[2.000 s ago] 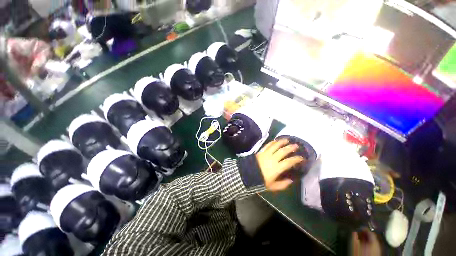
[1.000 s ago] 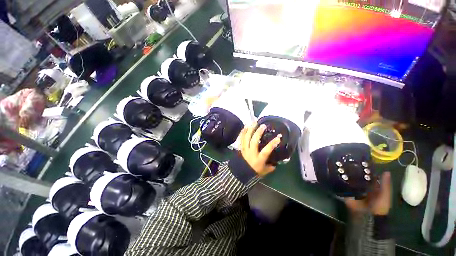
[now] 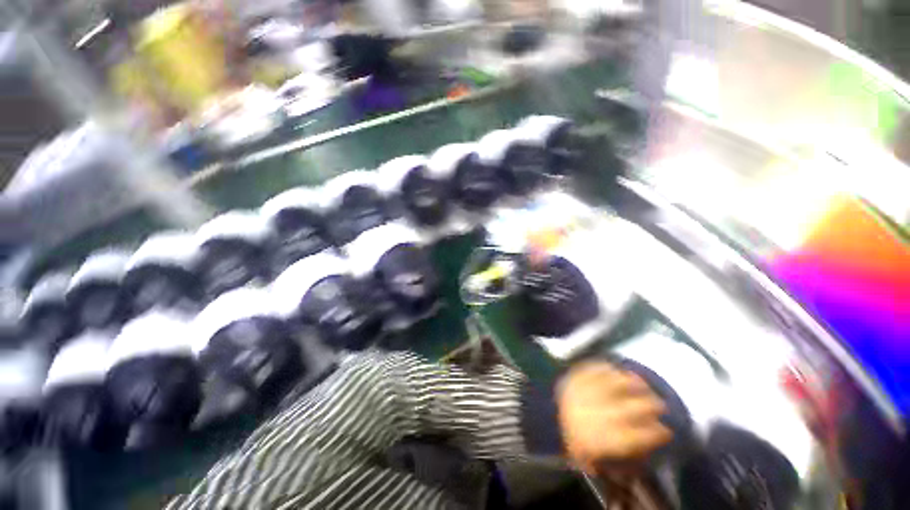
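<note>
The whole view is blurred. My left hand (image 3: 614, 413), in a dark cuff and striped sleeve, is at the black ball head of the middle PTZ camera (image 3: 664, 383), with its fingers bent. Whether it grips is unclear. Another PTZ camera (image 3: 561, 297) stands left of the hand with its black face forward. A third PTZ camera (image 3: 743, 463) is at the lower right, partly cut off by the lower edge. A blurred brown shape lies below my left hand, and I cannot tell what it is. No right hand can be made out.
Rows of white-and-black PTZ cameras (image 3: 249, 354) stand on the green bench at left. A white cable with a yellow part (image 3: 491, 282) lies beside the left test camera. The monitor (image 3: 848, 269) is at right. A red item (image 3: 806, 398) is below it. Blurred clutter stands behind.
The view has swung, so the monitor and test cameras sit further right and lower. The mouse, yellow tape and my right hand have left the view. My left hand stays at the middle camera.
</note>
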